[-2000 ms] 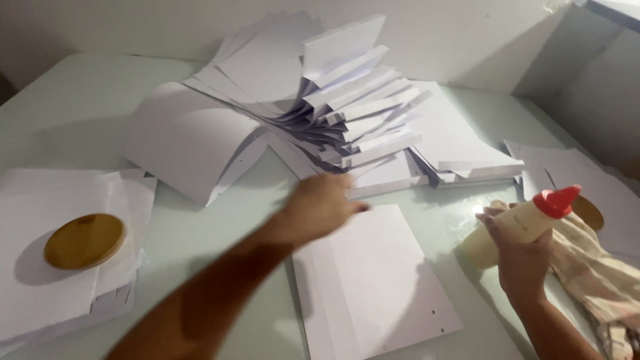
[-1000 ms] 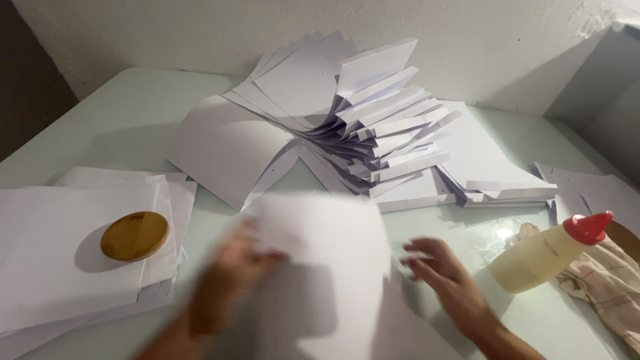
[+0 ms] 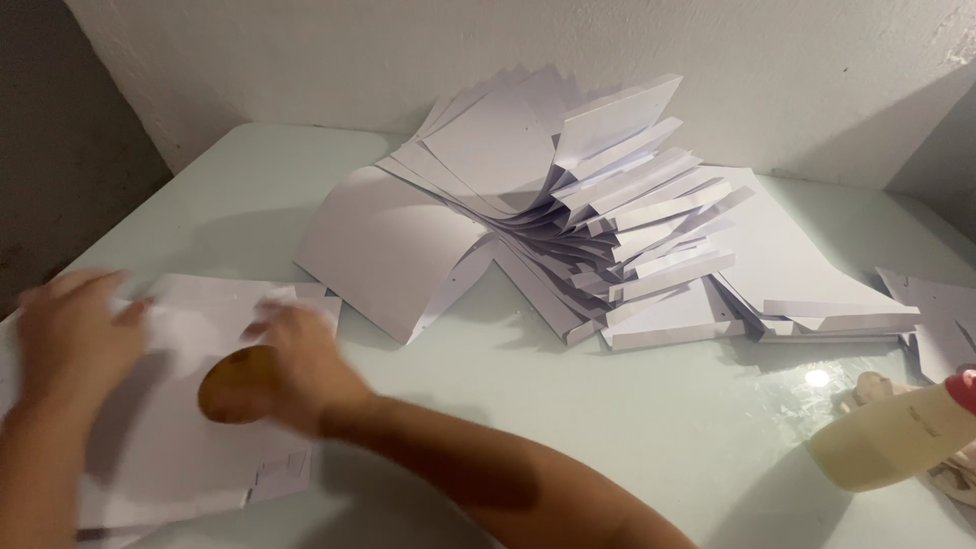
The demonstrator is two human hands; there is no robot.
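Note:
A stack of white paper sheets (image 3: 191, 465) lies at the left of the glass-like table top. On it rests a round amber-brown disc (image 3: 238, 385), partly covered by my right hand (image 3: 305, 358), which is blurred and touches or hovers over the disc's right side; which of these I cannot tell. My left hand (image 3: 80, 343), also blurred, is over the left part of the same stack, fingers apart, with nothing seen in it. A large fanned pile of papers with folded edge strips (image 3: 633, 206) spreads across the back middle.
A squeeze bottle of pale liquid with a red cap (image 3: 888, 438) leans on a crumpled cloth (image 3: 953, 480) at the right. Behind it are more folded sheets (image 3: 793, 259) and a further sheet (image 3: 945, 320) at the right edge. A wall (image 3: 381, 61) runs along the table's back.
Both hands have moved left to the stack with the disc. The bottle, held in my right hand two seconds ago, was let go. The white sheet at the front middle is gone from there.

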